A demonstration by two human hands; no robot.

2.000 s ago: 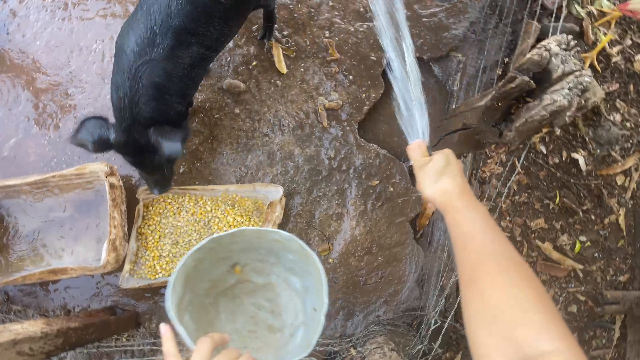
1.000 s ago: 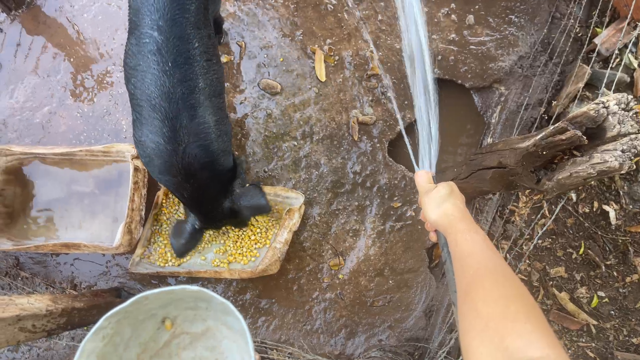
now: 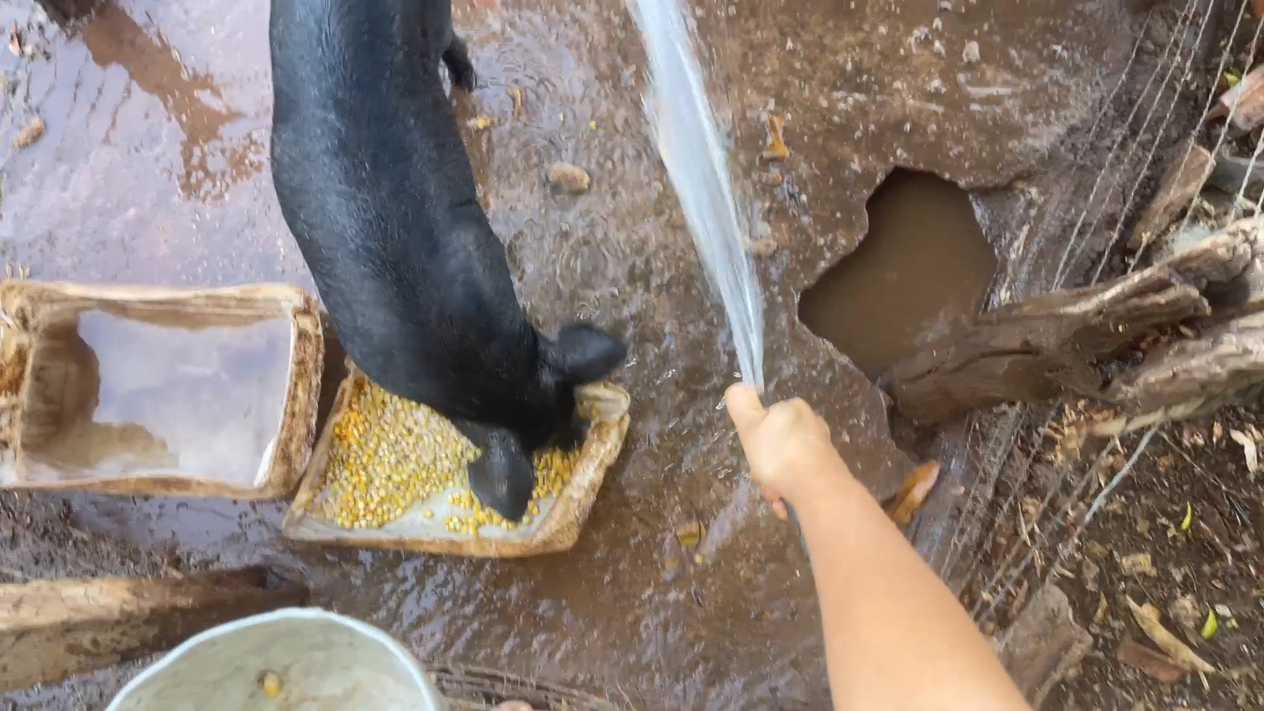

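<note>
My right hand (image 3: pixel 785 444) is closed around the end of a hose, largely hidden by the fist; a water jet (image 3: pixel 701 188) sprays from it toward the top of the view. At the bottom left is a pale bowl (image 3: pixel 296 637) with a corn kernel (image 3: pixel 272 683) inside. Only a sliver of skin shows at the bottom edge by the bowl, too little to read my left hand. A black pig (image 3: pixel 395 217) has its snout down in a shallow trough (image 3: pixel 583 494) of yellow corn kernels (image 3: pixel 385 459).
Left of the corn stands a second trough (image 3: pixel 308 395) holding water. A cut log (image 3: pixel 109 617) lies below it. Wet ground surrounds them, with a muddy puddle hole (image 3: pixel 908 267) at right. Beyond are weathered wood (image 3: pixel 1057 346), wire fencing (image 3: pixel 1136 168) and leaf-strewn soil.
The pig has moved farther over the corn trough, its head now toward the trough's right end. The bowl sits lower in view than two seconds ago, and the fingers seen on it then no longer show.
</note>
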